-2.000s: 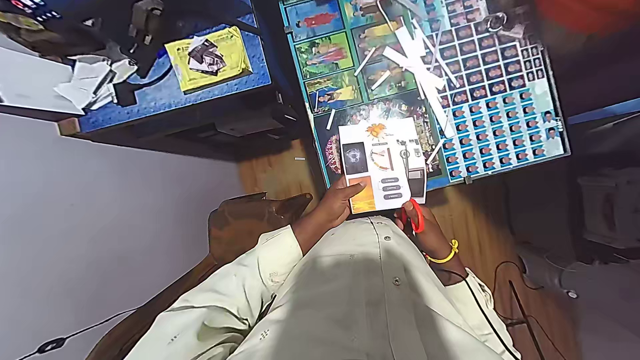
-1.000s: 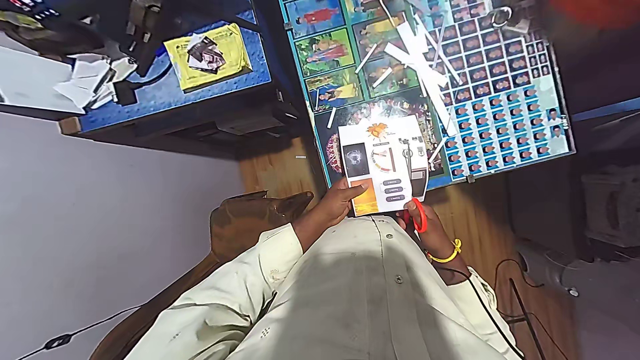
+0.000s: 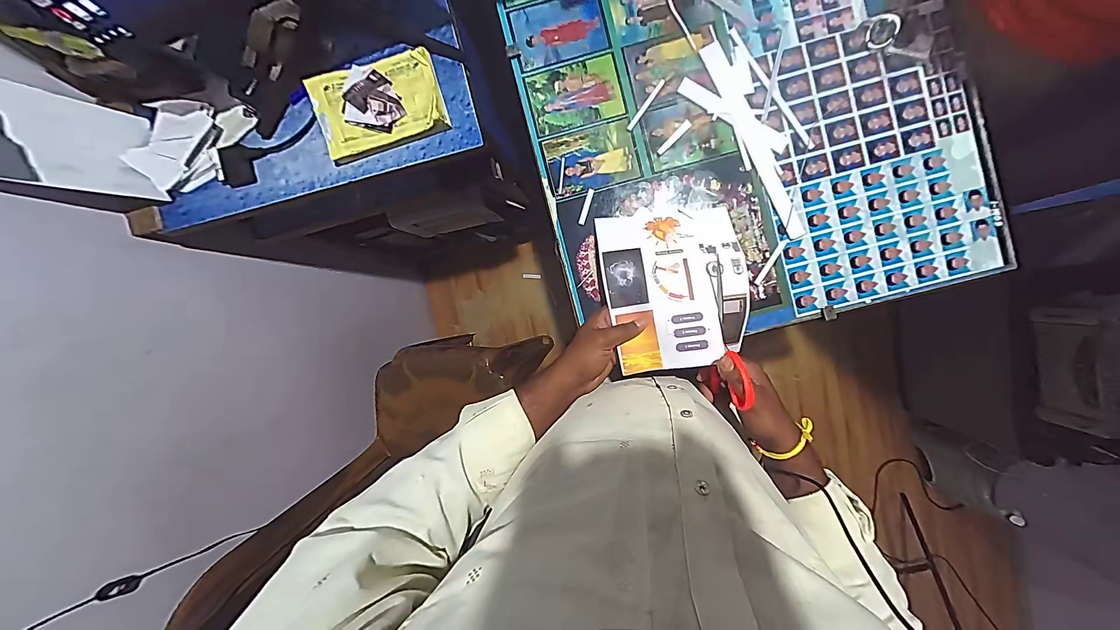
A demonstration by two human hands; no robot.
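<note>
My left hand [image 3: 595,350] holds a printed white sheet [image 3: 691,289] by its lower left edge, thumb on an orange printed picture. In my right hand [image 3: 752,394] is a pair of scissors with red handles [image 3: 742,381]. Their metal blades lie along the right part of the sheet, pointing away from me; whether they are apart I cannot tell. The sheet's right side strip bends away beyond the blades. Both hands are close to my shirt front, over the near edge of a photo-covered table.
White paper strips [image 3: 761,144] lie scattered on the table over rows of small portraits [image 3: 866,232]. A ring-shaped item [image 3: 882,31] sits at its far side. On the blue table [image 3: 306,175] at left are a yellow packet [image 3: 429,96] and paper pieces [image 3: 188,144]. A brown chair [image 3: 420,394] stands beside me.
The scissors have shifted slightly against the sheet, and its right side strip has bent further away. My left hand keeps about the same hold.
</note>
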